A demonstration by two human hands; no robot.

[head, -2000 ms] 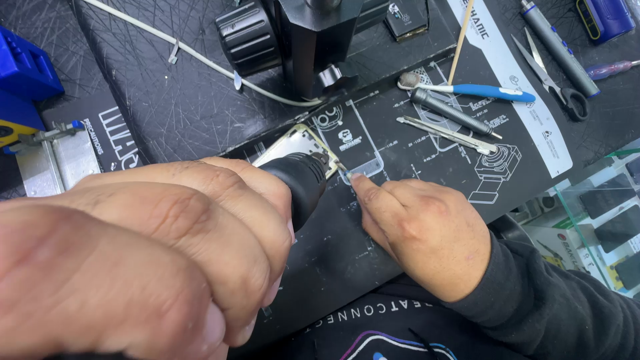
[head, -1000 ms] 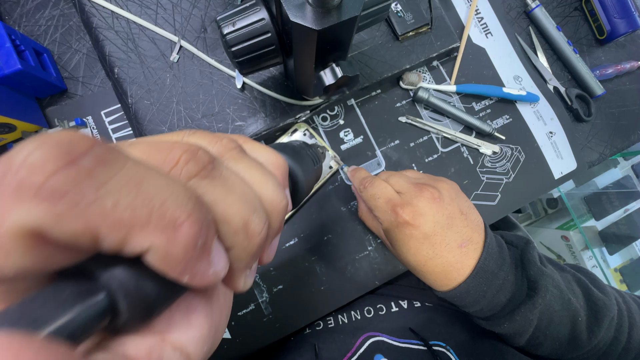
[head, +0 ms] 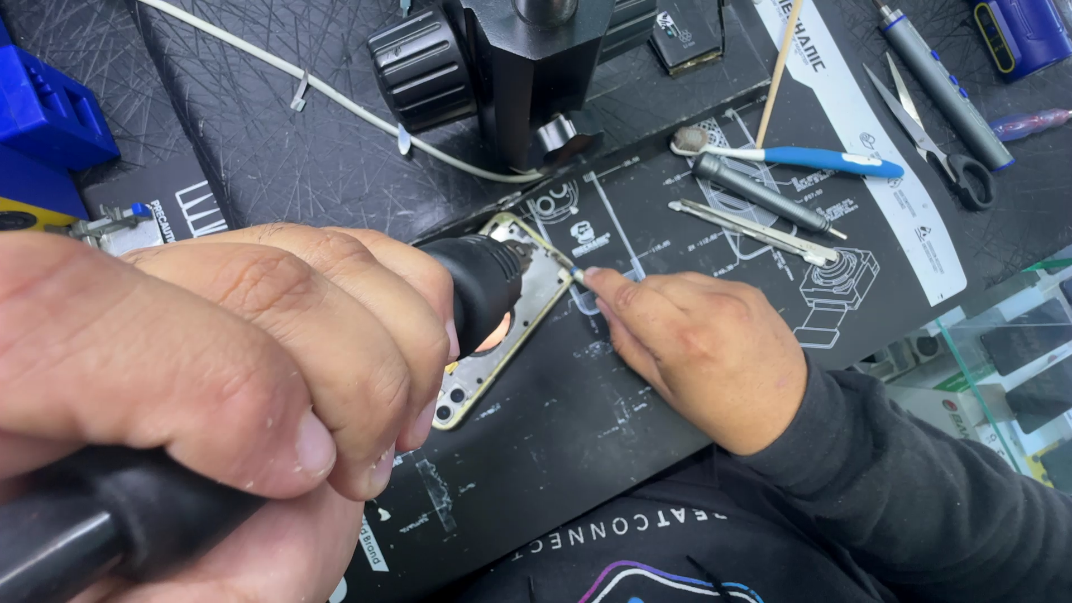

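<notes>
My left hand (head: 243, 360) grips the black handle of a hot-air gun (head: 481, 280), large and close to the camera. Its dark nozzle points at the upper end of a smartphone housing (head: 523, 322), which lies slanted on the black work mat (head: 569, 435). A copper-coloured ring and camera holes show in the housing; my hand and the tool cover part of it. With thumb and forefinger, my right hand (head: 703, 352) pinches a small thin tool (head: 576, 275), mostly hidden, at the housing's right edge near its top corner.
A black microscope stand (head: 536, 75) rises behind the housing, with a pale cable (head: 352, 105) beside it. Right of it lie a blue-and-white toothbrush (head: 829, 159), a grey pen-like tool (head: 766, 197), metal tweezers (head: 749, 234) and scissors (head: 930, 138). A blue holder (head: 50, 113) stands far left.
My left hand and the hot-air gun have shifted, so more of the phone housing now shows below the nozzle. My right hand stays at about the same spot.
</notes>
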